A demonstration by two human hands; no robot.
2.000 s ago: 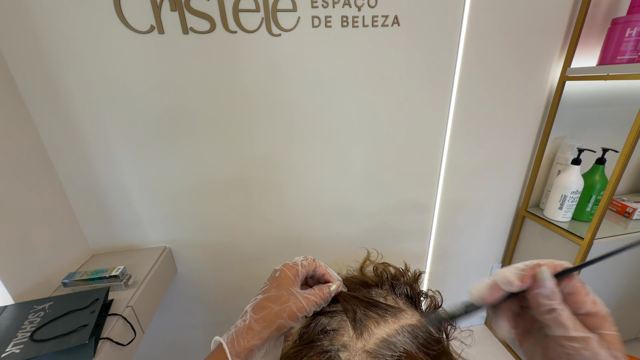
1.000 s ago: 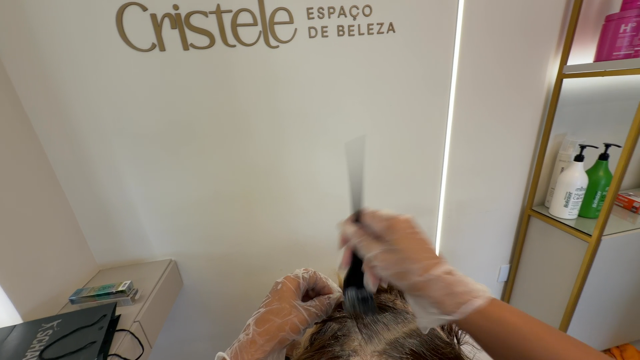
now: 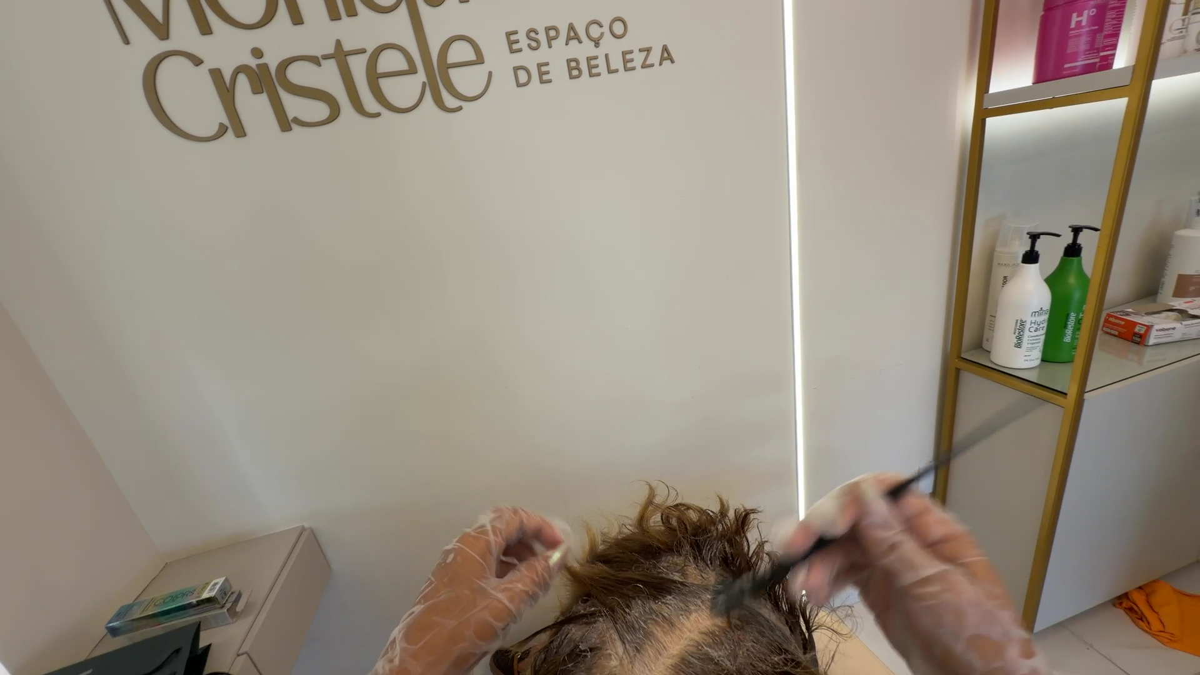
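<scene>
At the bottom centre is the top of a person's head with damp-looking brown hair (image 3: 647,600), parted along the scalp. My left hand (image 3: 487,581), in a clear glove, is at the left side of the head, its thumb and forefinger pinched on a lock of hair. My right hand (image 3: 900,562), gloved too and blurred, grips a black hair tint brush (image 3: 778,572). The bristles touch or nearly touch the hair beside the parting, and the thin handle points up to the right.
A light cabinet (image 3: 272,581) with small boxes (image 3: 173,605) and a black bag (image 3: 141,656) stands lower left. At right, gold-framed shelving (image 3: 1069,403) holds a white pump bottle (image 3: 1022,309) and a green one (image 3: 1066,300). An orange cloth (image 3: 1162,609) lies on the floor.
The brush stood upright over the head a second ago; now it slants, bristles toward the parting. My right hand has moved to the right. My left hand has stayed at the head's left side.
</scene>
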